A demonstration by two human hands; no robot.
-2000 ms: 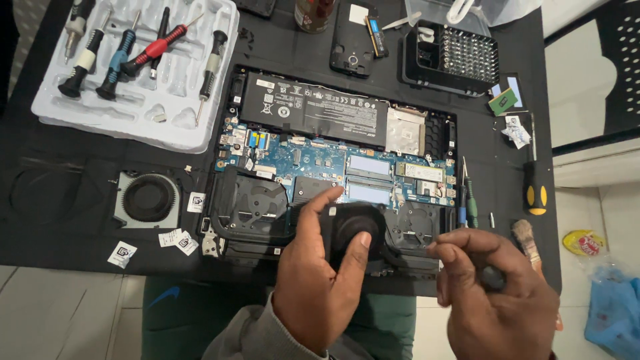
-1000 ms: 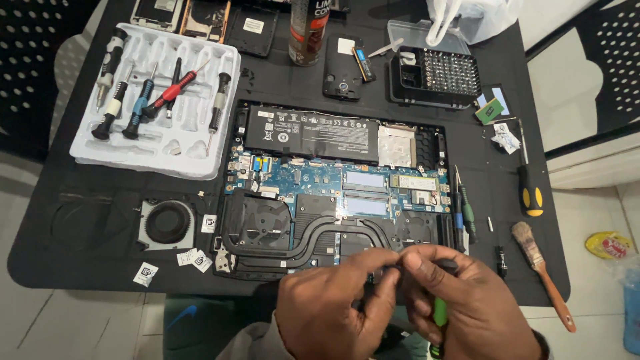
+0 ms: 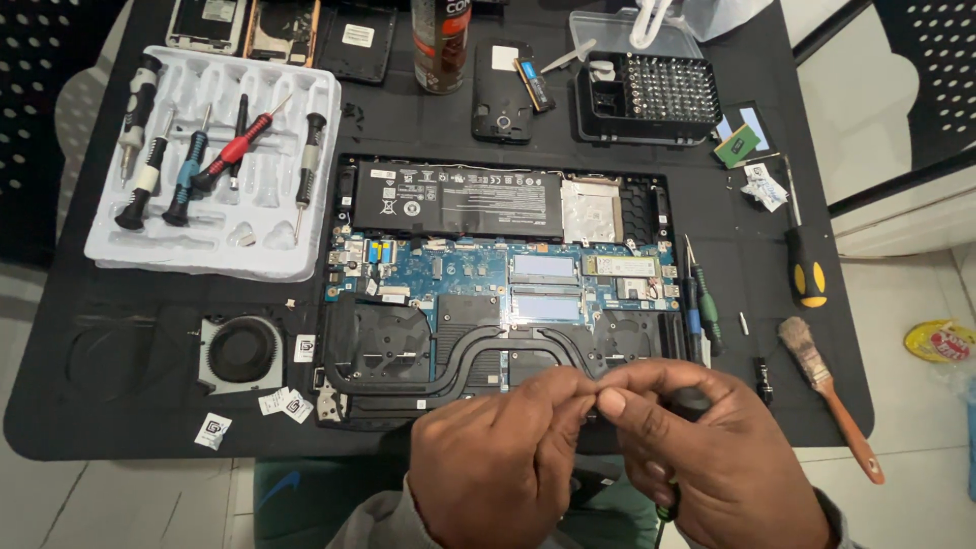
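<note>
Above the front edge of an opened laptop (image 3: 469,274), my left hand (image 3: 499,450) and my right hand (image 3: 686,442) meet at thumbs and index fingertips. Anything pinched between them is too small or hidden to tell. A screwdriver with a black and green handle (image 3: 668,499) is held in my right palm, partly covered by the fingers. The laptop shows its battery (image 3: 457,202), blue motherboard (image 3: 415,267) and black heat pipes (image 3: 457,362). Below my hands a dark object, partly hidden, lies over the green cloth.
Left are a screwdriver tray (image 3: 99,244) and a cooling fan (image 3: 242,352). Two slim screwdrivers (image 3: 701,305) lie beside the laptop's right edge. Farther right are a larger screwdriver (image 3: 804,267) and a brush (image 3: 839,412). A bit case (image 3: 640,126) and spray can (image 3: 440,46) stand behind.
Two seconds ago my left hand held a dark round fan over the laptop's front, my right hand beside it. The fan is no longer in that hand, and my fingertips have come together.
</note>
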